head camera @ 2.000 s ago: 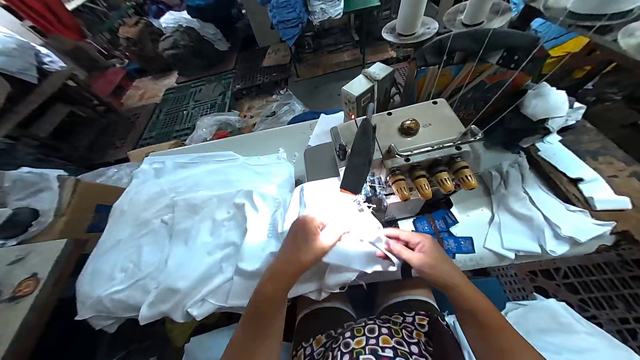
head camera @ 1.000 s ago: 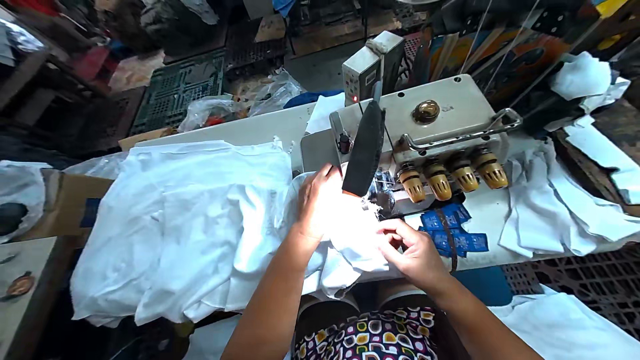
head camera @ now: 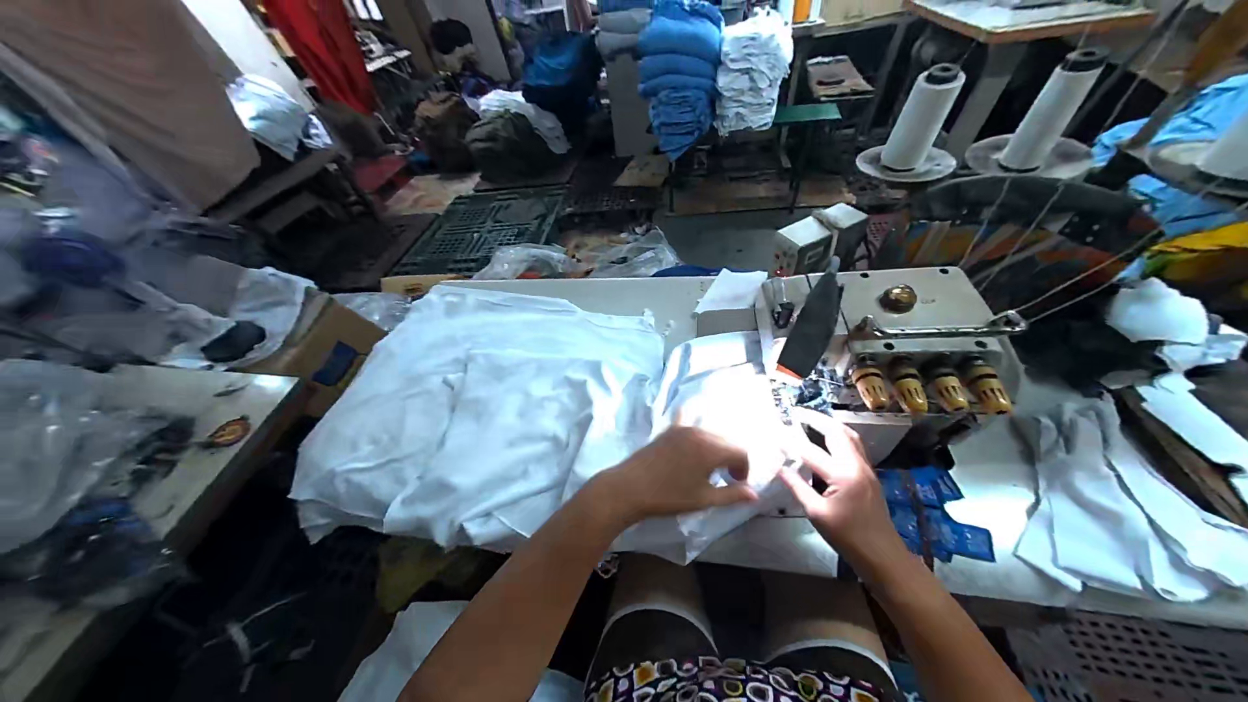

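White fabric lies under and in front of the needle area of an overlock sewing machine. My left hand is on this fabric, its thumb and forefinger curved round a fold. Beside it, my right hand pinches the fabric's edge just in front of the machine. The fingertips of both hands are partly lost in glare on the cloth. A large pile of white fabric pieces spreads to the left of my left hand. Blue labels bearing writing lie right of my right hand.
White cut pieces lie on the table's right side. Thread cones stand behind the machine. A cardboard box and a side table are at the left. Behind are green plastic pallets and folded blue cloth stacks.
My left hand has come down from beside the machine's needle area, nearer the table's front edge. My right hand remains at the fabric's edge. The view has tilted up.
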